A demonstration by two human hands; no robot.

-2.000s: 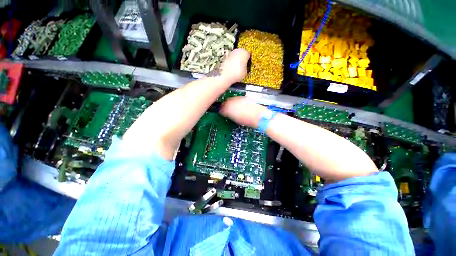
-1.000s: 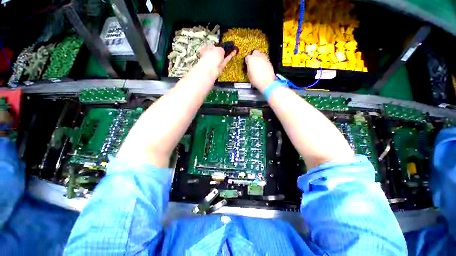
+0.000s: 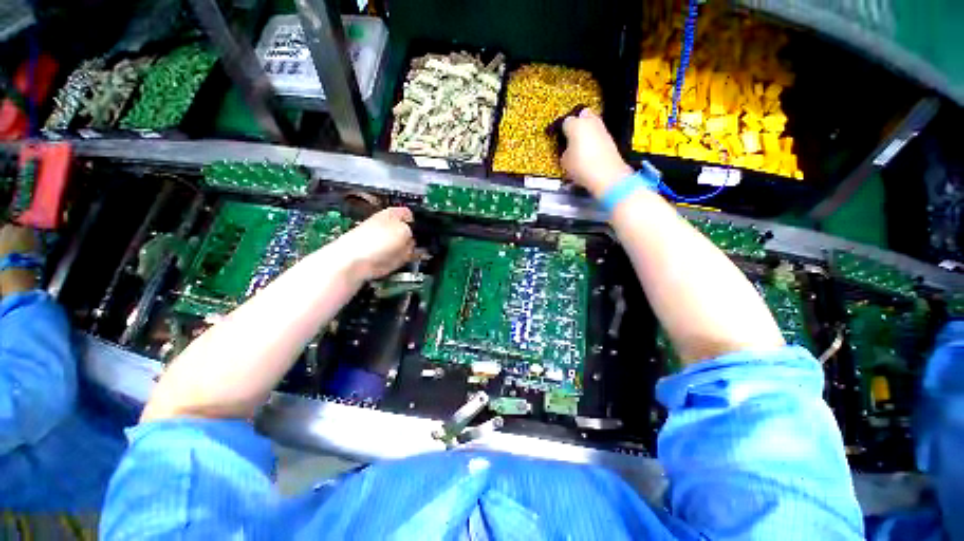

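Observation:
A green circuit board (image 3: pixel 507 301) lies in a black pallet in front of me, with a narrow green board (image 3: pixel 482 202) along its far edge. My left hand (image 3: pixel 389 241) is over the pallet's left side, fingers curled; whether it holds anything is hidden. My right hand (image 3: pixel 588 146), with a light blue wrist strap (image 3: pixel 631 185) and black fingertip coverings, reaches into the bin of small yellow components (image 3: pixel 547 103). Its fingertips touch the heap; any piece between them is too small to tell.
Pale components (image 3: pixel 447 108) fill the bin left of the yellow ones. Orange-yellow blocks (image 3: pixel 714 106) fill the right bin. More boards (image 3: pixel 238 254) lie left and right on the line. A neighbour's arm (image 3: pixel 21 275) and a red holder (image 3: pixel 44 182) are at far left. Metal uprights (image 3: pixel 336 74) stand behind.
My left hand has moved from the bins down to the pallet's left side. My right hand dipped to the board's far edge earlier, then went back to the small yellow components. The view has shifted slightly.

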